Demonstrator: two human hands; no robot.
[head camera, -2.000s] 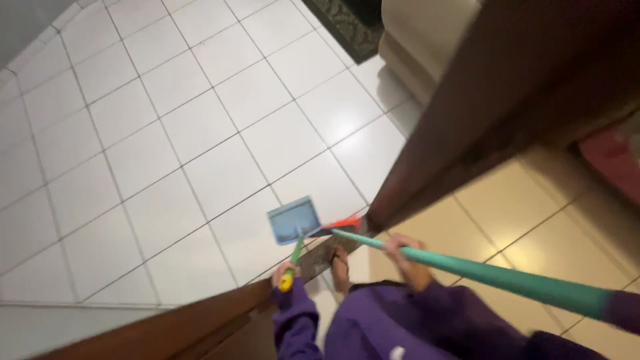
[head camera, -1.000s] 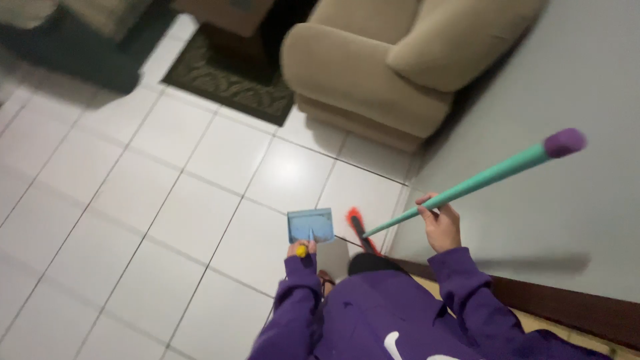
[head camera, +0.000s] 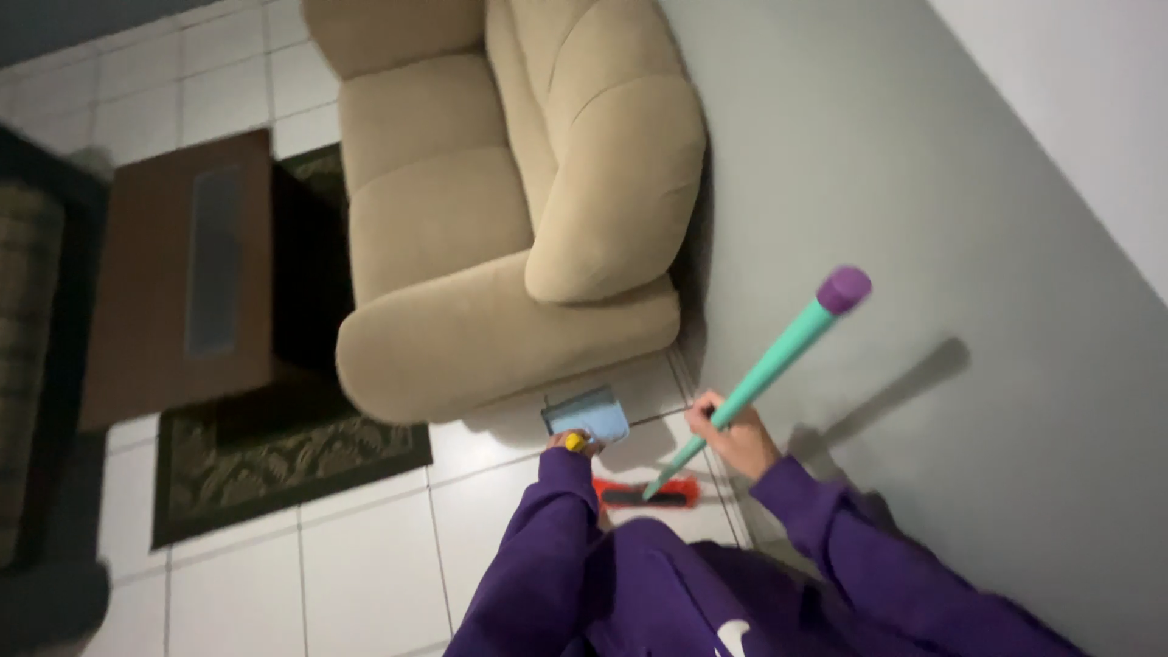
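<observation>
My right hand (head camera: 735, 436) grips the teal handle of a broom (head camera: 776, 360), which has a purple end cap and leans up to the right. Down at the floor, the broom's head (head camera: 648, 495) shows a dark block with red bristles, close in front of my body. My left hand (head camera: 575, 444) is closed around the yellow-ended handle of a blue dustpan (head camera: 593, 415). The dustpan is just beyond the broom head, beside the near arm of the sofa. Whether its pan touches the tiles I cannot tell.
A beige sofa (head camera: 438, 347) stands ahead, with a grey wall (head camera: 867, 182) along the right. To the left are a brown coffee table (head camera: 146, 292) on a dark patterned rug (head camera: 301, 474) and a dark seat (head camera: 27, 365) at the edge. White floor tiles (head camera: 356, 566) lie at the lower left.
The view has swung toward the sofa and wall. The doorway's dark wood frame seen earlier is out of sight. The dustpan and broom stay in my hands, now near the sofa's arm.
</observation>
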